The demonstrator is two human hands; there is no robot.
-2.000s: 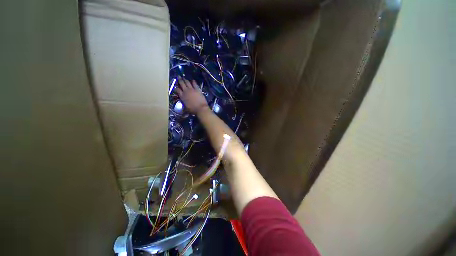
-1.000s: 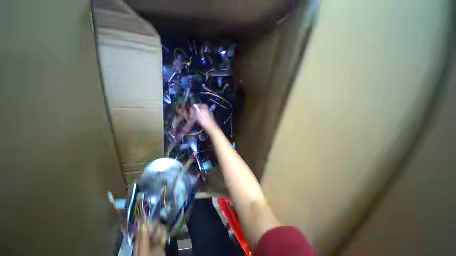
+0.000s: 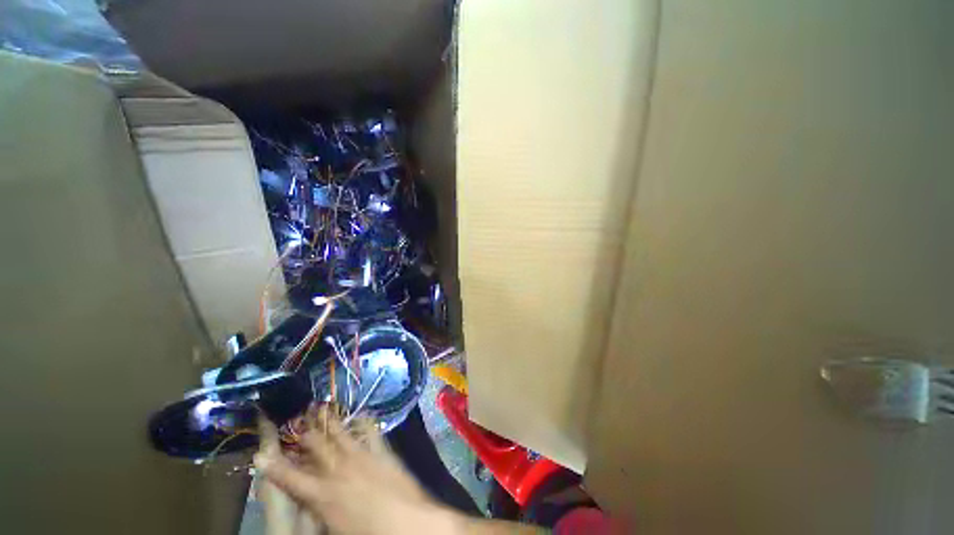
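Note:
A bunch of black wired units [image 3: 277, 361] with thin red, orange and white leads is held low in front of me, at the near end of the deep carton. One unit has a round black rim with a silver-white inside [image 3: 385, 374]; another has a glossy black rounded shell [image 3: 204, 420]. My right hand [image 3: 340, 470] is blurred and lies over the near wires; its grip is unclear. My left hand [image 3: 274, 499] is below the bunch, mostly covered by the right hand, and supports the units. Its fingers are hidden.
The deep cardboard carton [image 3: 209, 209] holds many dark wired units [image 3: 340, 199]. A tall cardboard flap [image 3: 544, 209] stands on the right and another brown panel on the left. Clear plastic [image 3: 63, 31] lies at the top left. A red object [image 3: 502, 455] is at the lower right.
My right hand has come out of the carton, back to the bunch at my left hand. More black units show in the bunch. The view has shifted, so the carton opening sits further left.

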